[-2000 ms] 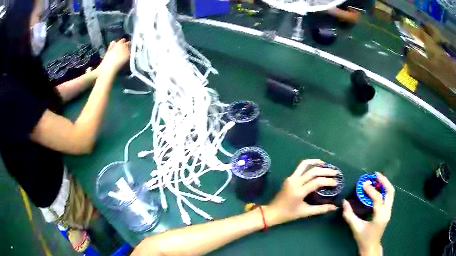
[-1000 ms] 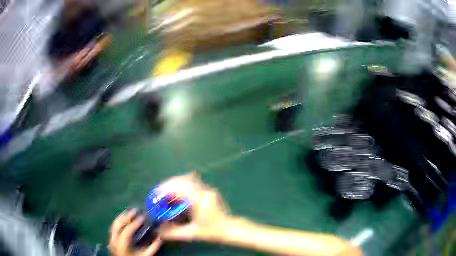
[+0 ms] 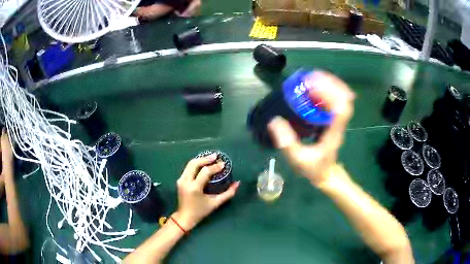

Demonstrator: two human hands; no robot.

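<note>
My left hand is around a black cylindrical LED unit that stands upright on the green worktop, its top unlit. My right hand holds another black LED unit raised above the worktop and tilted; its top glows blue with red near my fingers. This hand and unit are blurred. A small clear bottle with a white upright stem stands between my hands.
White USB cables hang at left beside two upright units. Units lie on their side toward the pale raised edge. Grouped units stand at right. A white fan and another person's hand are beyond.
The view has swung right, then partly back left. My right hand has lifted the blue-lit unit off the worktop, away from my left hand. The clear bottle now shows between my hands.
</note>
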